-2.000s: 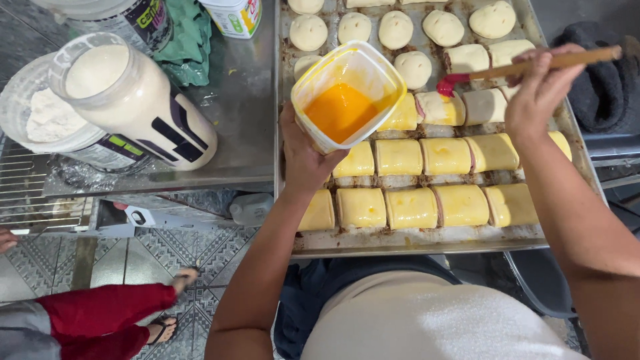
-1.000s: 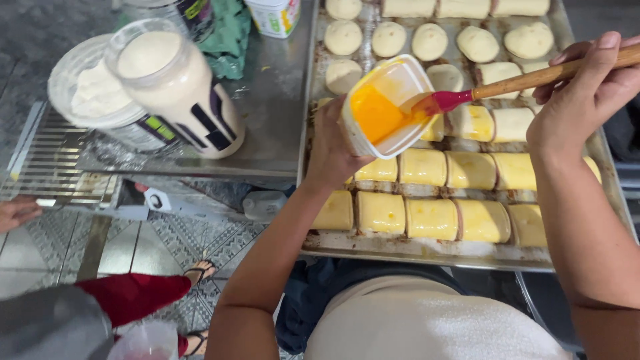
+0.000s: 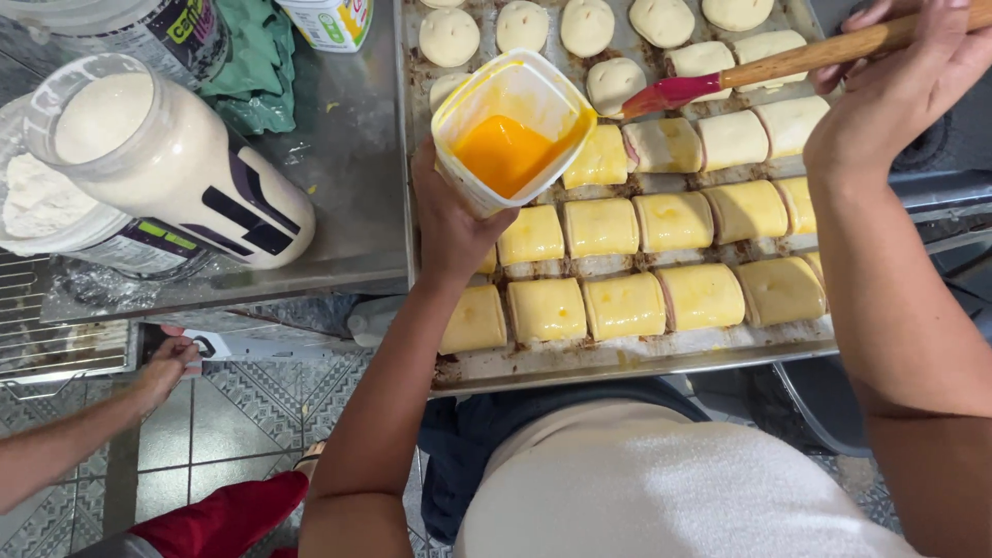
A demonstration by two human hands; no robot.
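My left hand (image 3: 457, 225) holds a square white plastic tub (image 3: 570, 167) tilted over the baking tray, with orange-yellow egg wash (image 3: 504, 155) inside. In my right hand (image 3: 891, 101) is the wooden handle of a pastry brush with a red head (image 3: 670, 94); the brush tip is at the tub's right rim. Rows of filled dough rolls lie on the metal baking tray (image 3: 542, 372). The two rows nearest me are glossy yellow, while the row behind has a partly coated roll (image 3: 666, 146) and pale rolls (image 3: 732, 139). Round dough pieces (image 3: 587, 27) sit at the back.
Left of the tray, a steel counter (image 3: 349, 194) carries a tall jar of pale powder (image 3: 178, 170), a tub of white flour (image 3: 46, 194), another bucket (image 3: 155, 39), green plastic (image 3: 252, 70) and a small tub (image 3: 329, 23). Another person's hand (image 3: 167, 368) is near a wire rack (image 3: 62, 325).
The brush went from a roll two seconds ago into the tub one second ago, and is now at its right rim. The other person's arm reaches further into view.
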